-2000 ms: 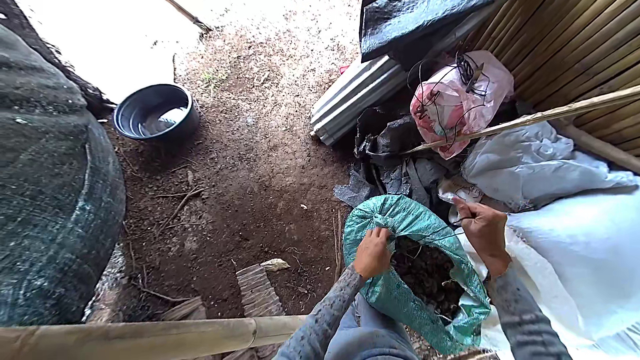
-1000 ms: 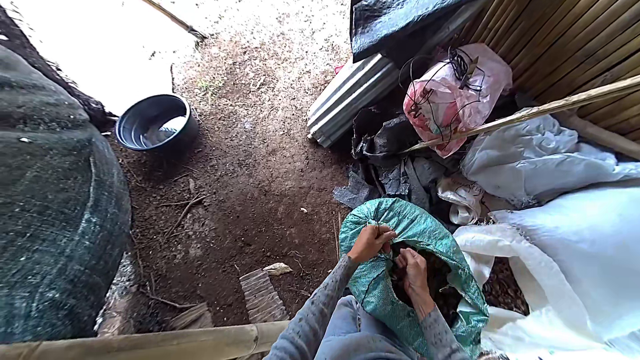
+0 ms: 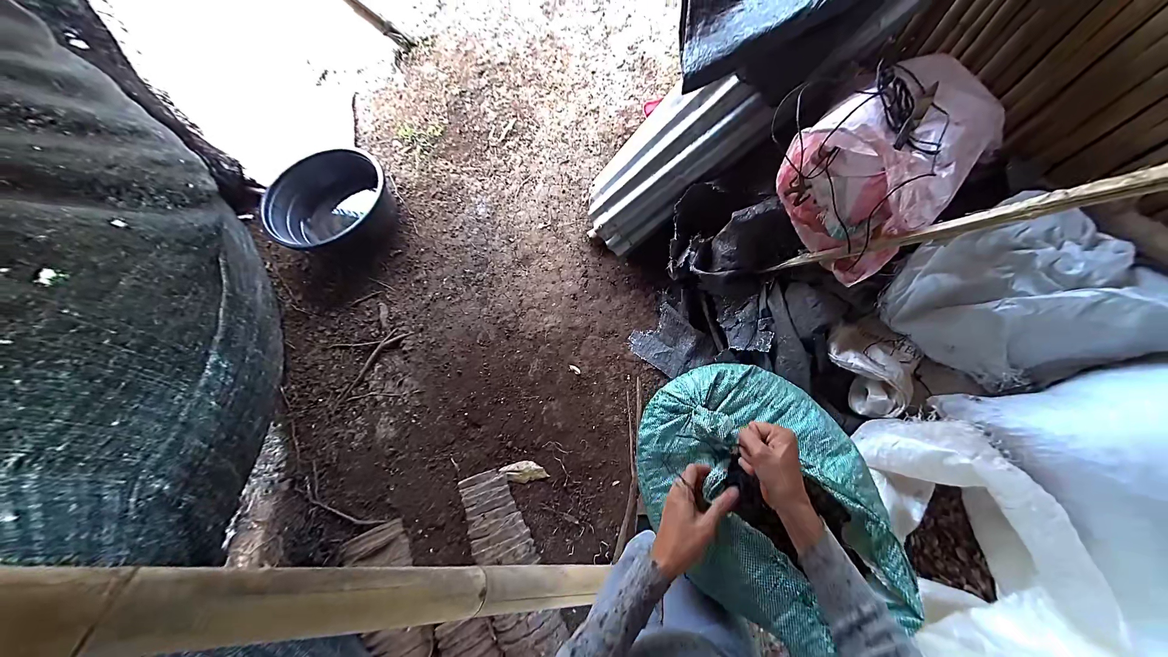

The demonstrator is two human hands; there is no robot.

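A green woven plastic sack (image 3: 776, 392) stands at the lower right with its mouth open and dark material inside. Its upper rim is gathered into a bunch. My left hand (image 3: 691, 522) is at the near side of that bunch, thumb and fingers apart around its edge; whether it grips anything is unclear. My right hand (image 3: 774, 464) pinches at the gathered rim, just right of the bunch, with its fingertips closed on something thin, perhaps a dark string, too small to tell.
A bamboo pole (image 3: 365, 598) crosses the lower left. A black basin (image 3: 328, 199) sits on bare soil. White sacks (image 3: 1049, 438), a pink plastic bag (image 3: 899, 164), a thin stick (image 3: 1004, 217) and corrugated metal sheets (image 3: 675, 160) lie at right. A netted mound (image 3: 119, 347) stands at left.
My right hand was out to the right of the sack two seconds ago and is now at the gathered rim. My left hand has shifted down from the top of the bunch to its near side.
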